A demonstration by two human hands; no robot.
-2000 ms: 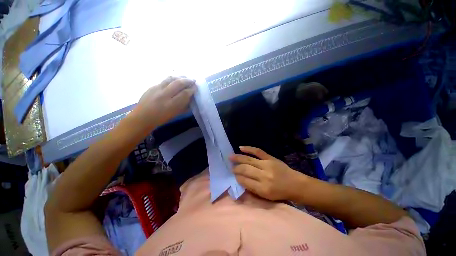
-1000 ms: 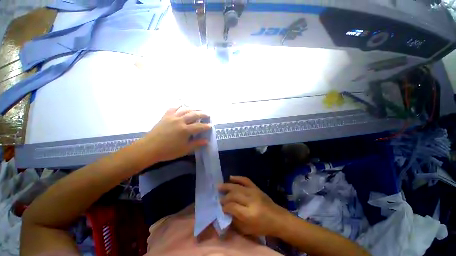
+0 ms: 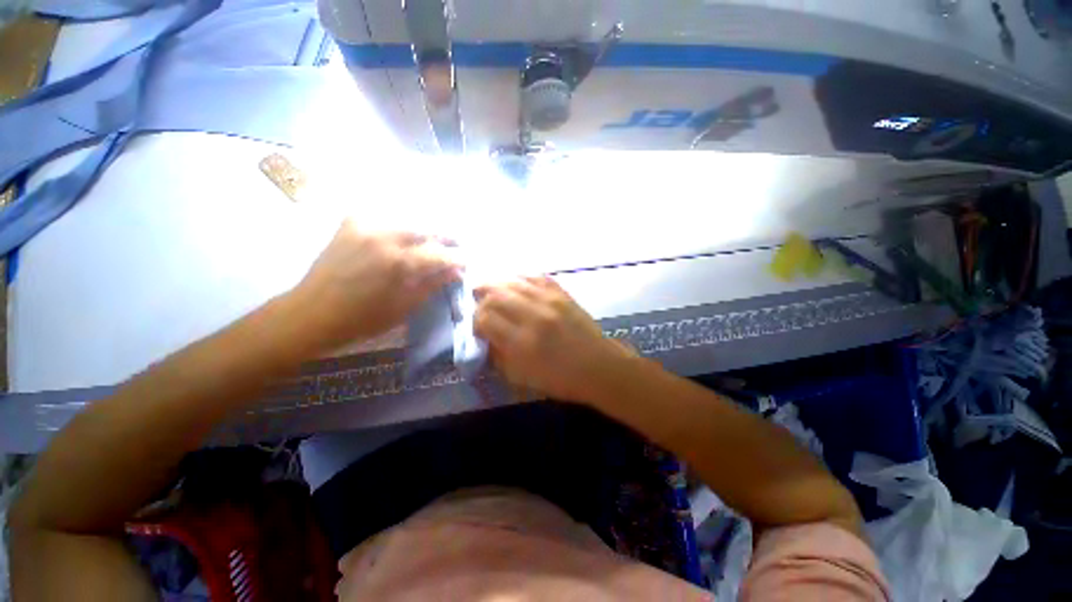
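Observation:
A light blue strip [image 3: 437,334] lies at the front edge of the white machine table [image 3: 153,294], blurred and partly hidden by the hands. My left hand [image 3: 376,280] pinches its upper left side with bent fingers. My right hand [image 3: 538,334] holds its right side, close to my left hand. The strip's far end is lost in the lamp glare. The sewing machine head [image 3: 682,82] stands just beyond the hands, with its needle area [image 3: 514,162] washed out by light.
Loose light blue pieces [image 3: 82,141] lie at the table's left. A printed ruler strip [image 3: 752,328] runs along the front edge. A yellow object [image 3: 797,256] sits at the right. A red basket [image 3: 235,543] is below left, and white fabric [image 3: 940,529] is below right.
My right hand has moved up from the strip's lower end to beside my left hand. The strip's lower end has come up to the table edge. More of the machine head shows.

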